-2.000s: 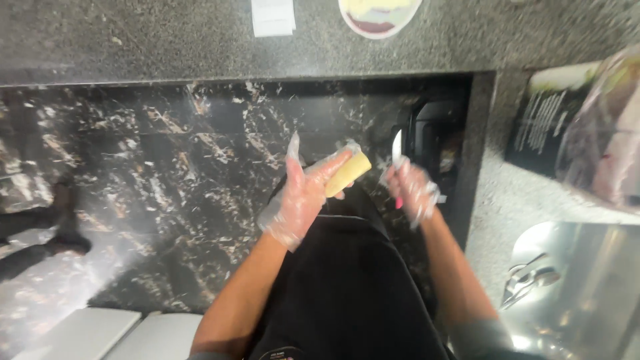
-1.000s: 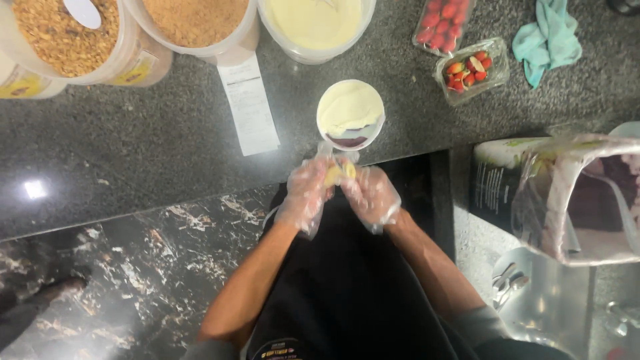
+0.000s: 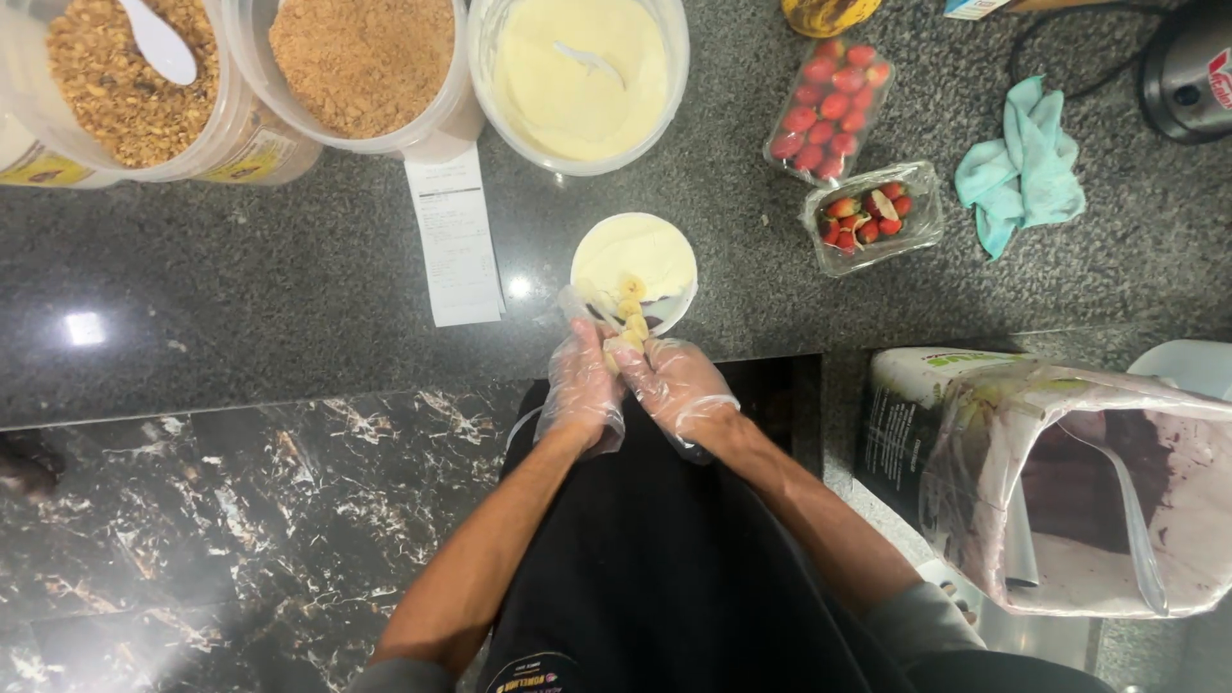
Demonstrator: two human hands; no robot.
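My left hand [image 3: 585, 385] and my right hand [image 3: 677, 387], both in clear plastic gloves, meet at the counter's front edge. Banana slices [image 3: 632, 325] are held between them, and the row runs forward over the near rim of a round white tub [image 3: 685, 300]. Inside the tub lies a pale cream layer [image 3: 640, 252], with some dark purple stuff showing at the near side. My right thumb and fingers are against the near slices; the left palm is beside them. The undersides of both hands are hidden, and no knife can be made out.
Behind stand large tubs of granola [image 3: 125, 96], brown crumbs [image 3: 361, 67] and pale powder [image 3: 582, 82]. A paper slip [image 3: 455, 241] lies left; strawberry boxes [image 3: 830, 111] [image 3: 876, 219] and a teal cloth [image 3: 1022, 164] lie right. A lined container with a spoon [image 3: 972, 472] stands front right.
The view has shifted to show more of the counter. Two seconds ago my left hand held a banana piece and my right hand a knife, apart; now both hands are together, with slices over the tub.
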